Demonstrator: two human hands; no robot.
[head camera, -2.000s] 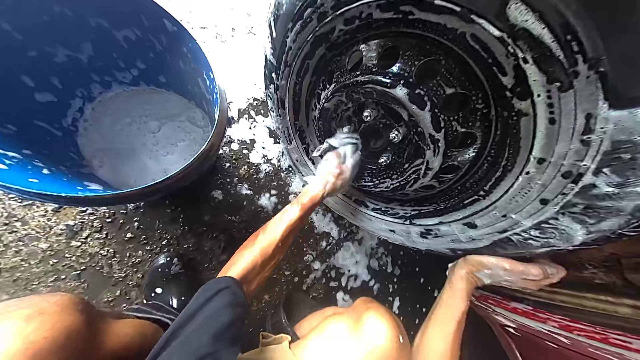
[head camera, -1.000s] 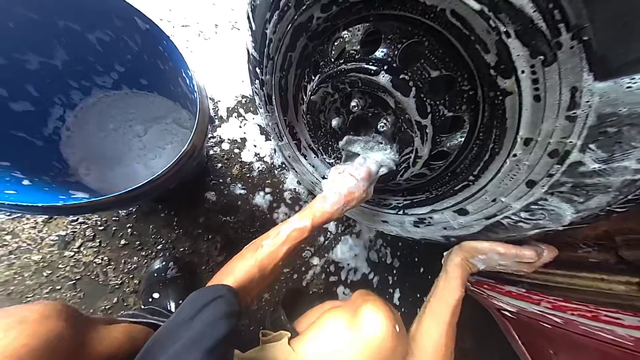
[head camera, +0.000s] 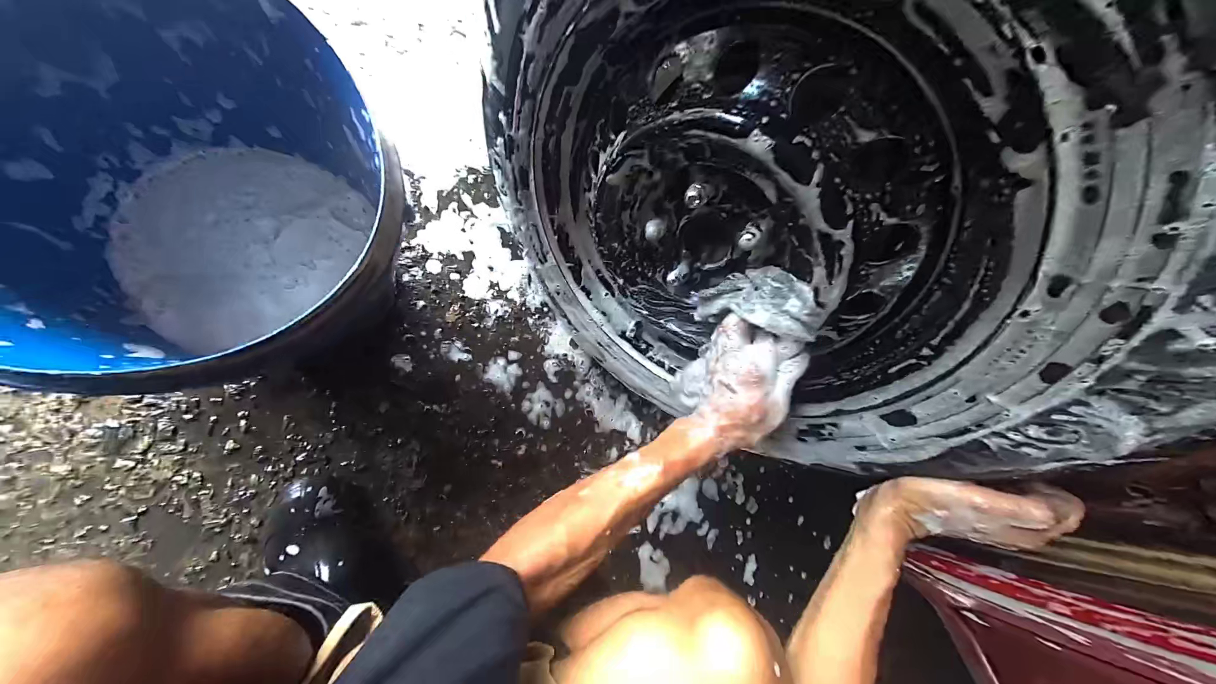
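Observation:
My left hand (head camera: 746, 380), coated in suds, holds a soapy cloth or sponge (head camera: 765, 302) against the lower part of a black wheel rim (head camera: 869, 223), just below the lug nuts. White foam streaks the rim and the tyre (head camera: 1073, 228) around it. To the lower right, my right hand (head camera: 993, 513) rests on the edge of a dark red vehicle body (head camera: 1054, 627), below the tyre in view. It is wet, its fingers stretch to the right, and no object shows in it; its fingertips are partly unclear.
A large blue drum (head camera: 380, 247), foamy inside, stands left of the wheel. Wet, gravelly ground (head camera: 142, 465) with foam patches lies beneath. My black boot (head camera: 328, 541) and bent knees are at the bottom. A red and white strip (head camera: 1064, 594) runs along the body.
My left hand and the cloth have moved right along the lower rim from their place two seconds ago. My right hand stays on the vehicle's edge. The view has shifted slightly.

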